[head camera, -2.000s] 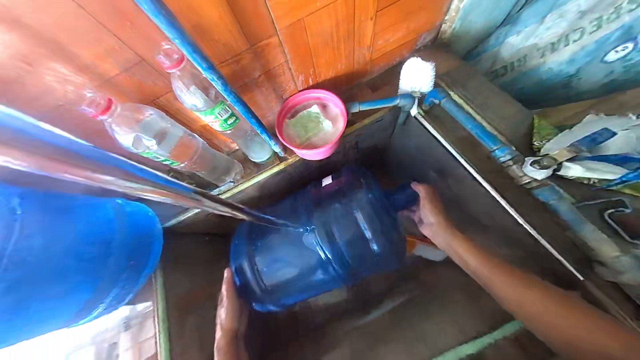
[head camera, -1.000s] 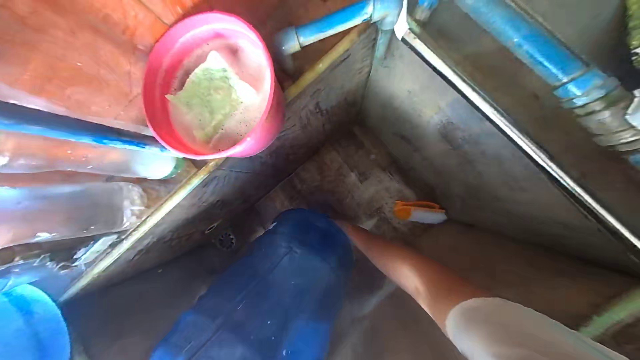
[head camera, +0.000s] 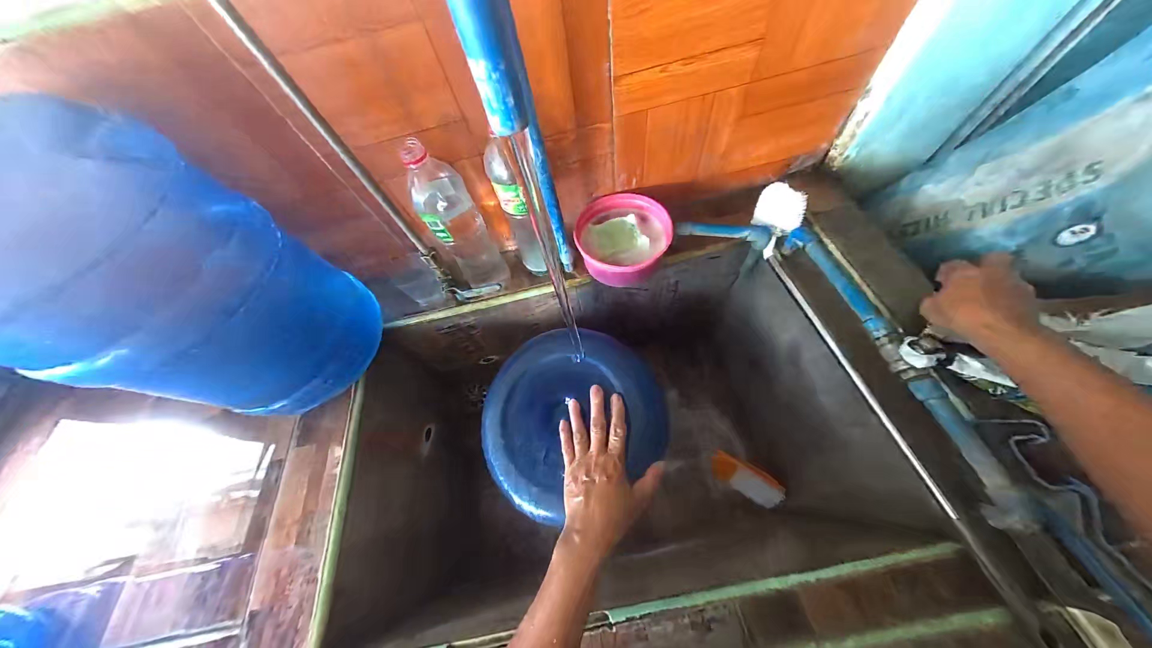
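A blue plastic water jug (head camera: 531, 423) stands upside down in a dark basin, its round base facing up. Water runs from a blue pipe (head camera: 490, 67) above onto this base. My left hand (head camera: 598, 477) lies flat over the base with its fingers spread. Beyond the basin's right edge, my right hand (head camera: 981, 301) is bent at a valve by the blue piping; the fingertips are partly hidden, so its hold is unclear. An orange brush with pale bristles (head camera: 749, 479) lies on the basin floor to the right of the jug.
Plastic bottles (head camera: 454, 216) and a pink tub (head camera: 624, 241) with soapy water and a sponge stand along the basin's back rim. A white-headed toilet brush (head camera: 779, 209) rests on the right rim. At left is another large blue jug (head camera: 207, 270). A printed sack (head camera: 1035, 198) lies at right.
The blue jug has gone from lying on its side to standing base up. My right hand has moved from the jug to the valve area on the right.
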